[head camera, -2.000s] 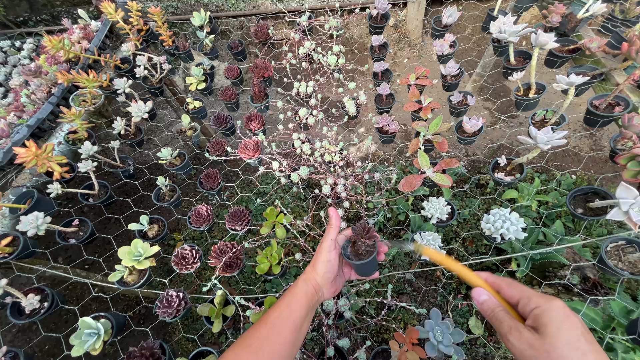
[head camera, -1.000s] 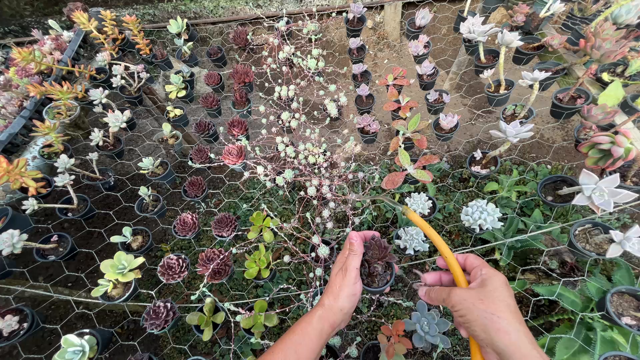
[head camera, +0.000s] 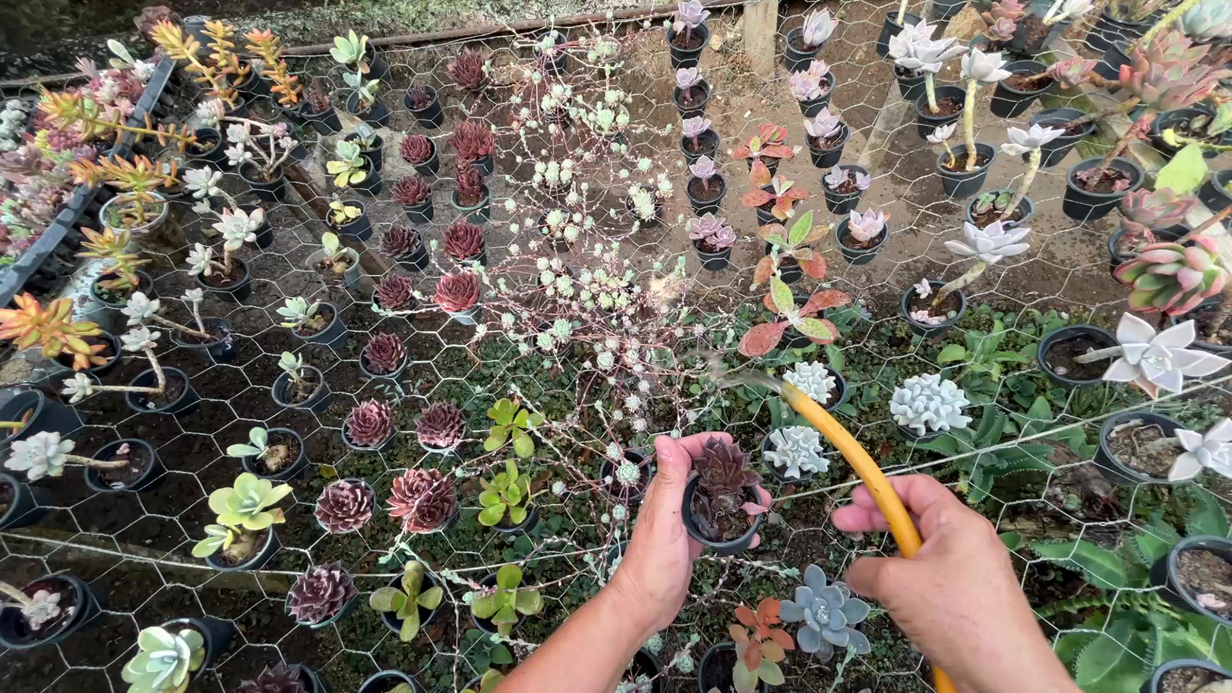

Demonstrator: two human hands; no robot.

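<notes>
My left hand holds a small black plastic pot with a dark red rosette succulent, tilted so its soil shows. In my right hand, right of the pot, is a yellow hose; the fingers curl loosely round it and it curves up and left. Water sprays leftward from the hose's end, above the held pot, toward trailing stems with small pale green rosettes. Part of the pot's left side is hidden by my fingers.
Hexagonal wire mesh stretches beneath the hands, with many potted succulents set in rows. Dark red rosettes stand to the left, white crinkled ones to the right. A blue-grey rosette is below the hands. A wooden post stands at the back.
Two seconds ago the hose pointed left beside the held pot; its end is now above the pot, with water spraying up and left. The right hand has changed its hold on the hose.
</notes>
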